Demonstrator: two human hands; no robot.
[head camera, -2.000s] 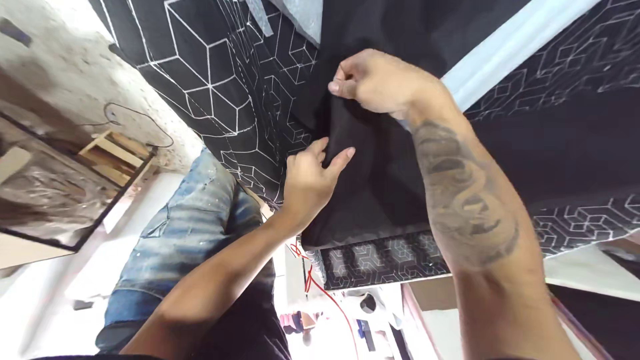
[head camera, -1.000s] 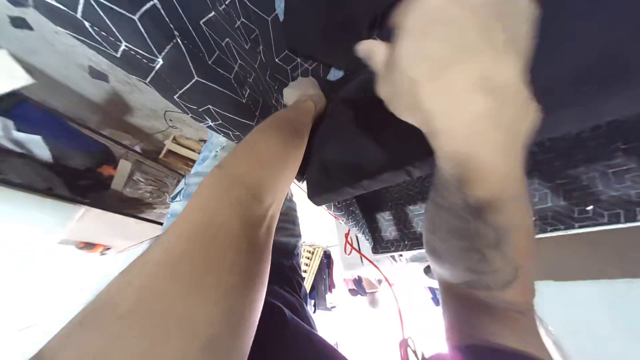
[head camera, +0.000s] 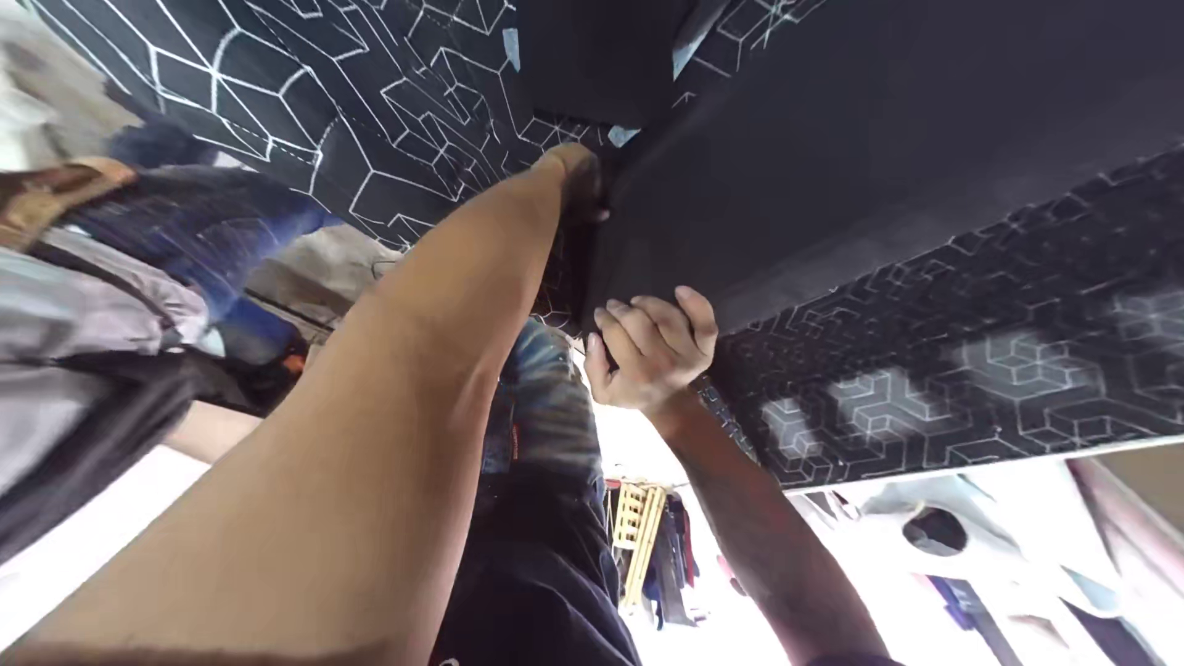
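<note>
Plain black fabric (head camera: 832, 157) spans the upper right, beside black fabric with white geometric lines (head camera: 361, 102). My left hand (head camera: 578, 180) reaches into the dark fold where the two meet; its fingers are mostly hidden, so any hold is unclear. Below and to the right of it, my right hand (head camera: 652, 347) is at the lower corner of the plain fabric, fingers curled and a metal band on the wrist. Whether it pinches the fabric cannot be told. Small light-blue pieces (head camera: 622, 136) show near the fold.
A patterned panel (head camera: 934, 398) hangs along the right side. Blurred blue denim (head camera: 199, 231) and grey cloth (head camera: 83, 314) are at the left. Beneath my hands are my jeans (head camera: 550, 398). A pale wooden slatted frame (head camera: 638, 532) and hanging clothes (head camera: 671, 564) appear farther off.
My right hand has moved down from the upper part of the plain black fabric to its lower corner. My left hand is still at the fold. The view has shifted.
</note>
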